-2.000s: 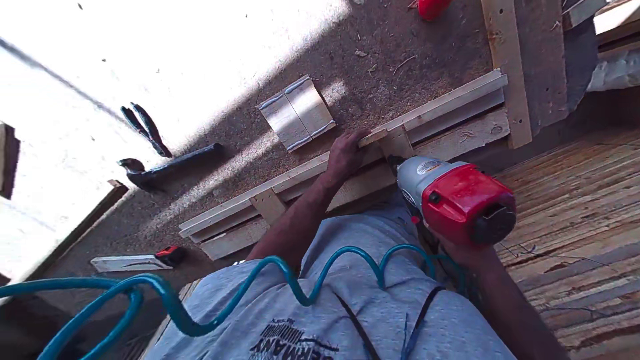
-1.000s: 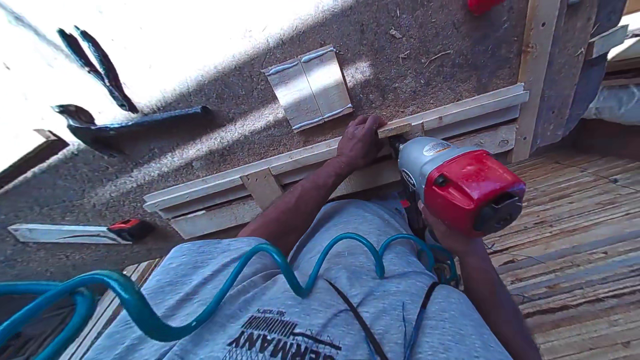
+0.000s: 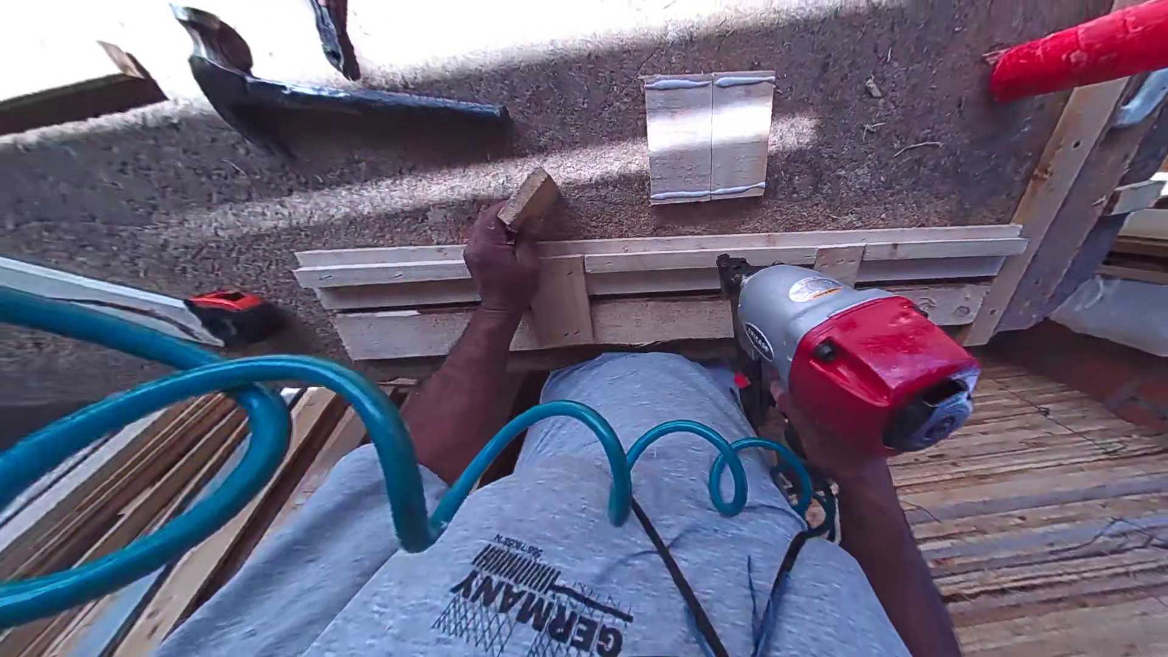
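Note:
My left hand [image 3: 504,260] grips a small wooden block [image 3: 529,199] above the long wooden strips [image 3: 657,254] of a slatted assembly. In my right hand [image 3: 821,433], partly hidden by the tool, is a red and silver pneumatic nailer [image 3: 858,351]. Its nose stands over the strips, left of a short crosspiece [image 3: 838,264]; whether it touches them I cannot tell. Another crosspiece [image 3: 561,297] lies beside my left forearm. A coiled teal air hose [image 3: 365,383] passes across my lap. Two small boards with white beads along their ends [image 3: 710,137] lie beyond the strips.
A hammer [image 3: 356,100] lies at the upper left, near another dark tool [image 3: 336,36]. A red and black tape measure [image 3: 235,315] rests by a pale board at left. A red cylindrical object [image 3: 1081,50] is at the upper right. Stacked wooden slats [image 3: 1049,493] lie at right.
My left hand has moved left from beside the nailer's nose and now holds a small wooden block. The nailer remains in my right hand. The view has shifted closer to the strips.

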